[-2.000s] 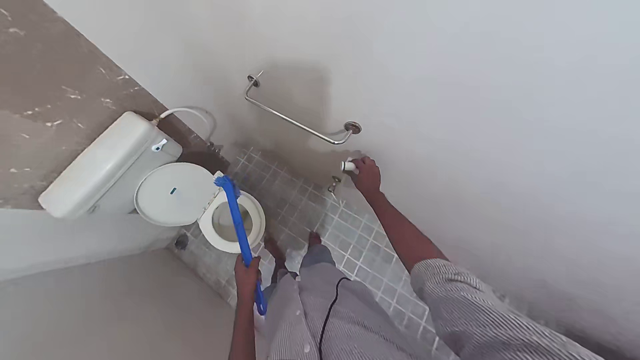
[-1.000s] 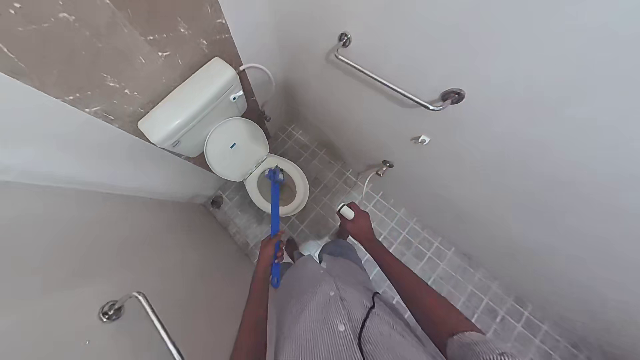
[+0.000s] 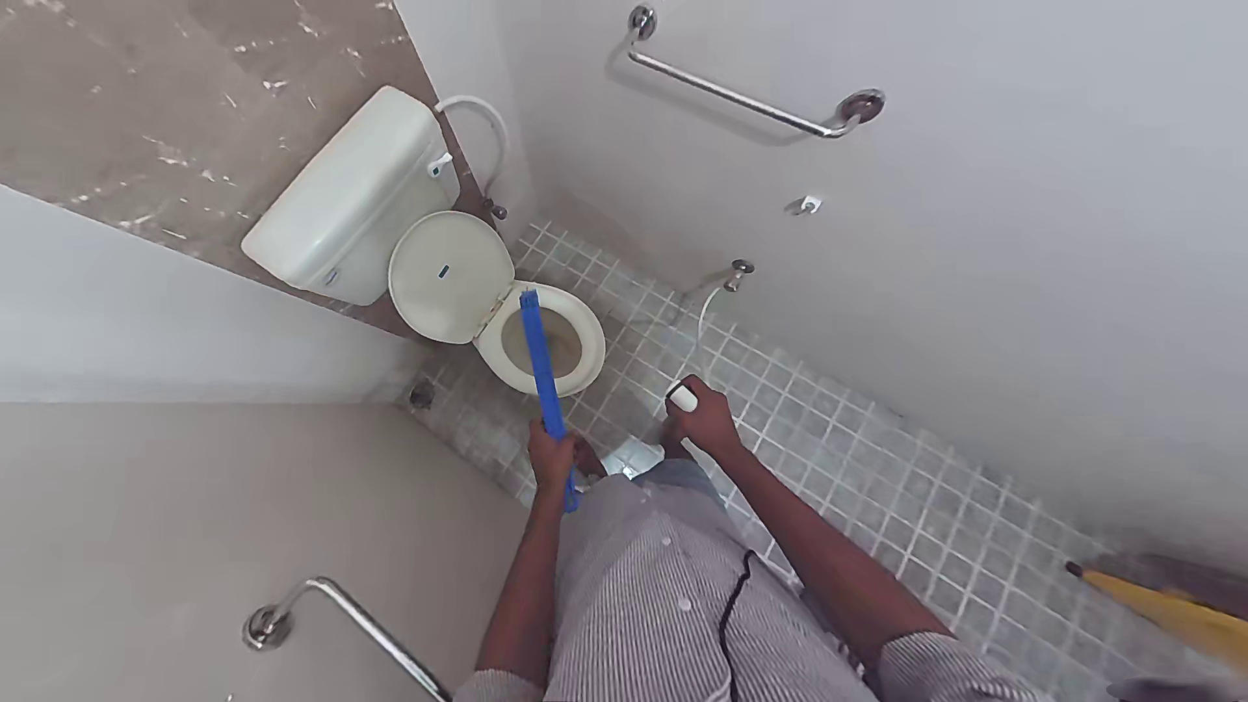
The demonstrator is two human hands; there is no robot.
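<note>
My left hand [image 3: 552,458] grips the lower part of a long blue brush handle [image 3: 542,361], whose far end lies over the seat of the toilet bowl [image 3: 583,322]. The round lid [image 3: 451,278] is raised in front of the white cistern [image 3: 341,195]. My right hand [image 3: 704,417] is shut on a white bidet sprayer [image 3: 683,397], held above the tiled floor to the right of the bowl. A white hose [image 3: 704,317] runs from a wall valve [image 3: 738,273] down toward that hand.
A steel grab bar [image 3: 731,95] is fixed to the right wall, above a small wall holder [image 3: 805,205]. Another grab bar [image 3: 366,624] is at lower left. A floor drain [image 3: 421,394] lies left of the bowl. A yellow object [image 3: 1170,609] stands at lower right.
The white sprayer has left the wall holder, where my right hand was, and is now low over the floor. My left hand still holds the blue brush. The view has shifted.
</note>
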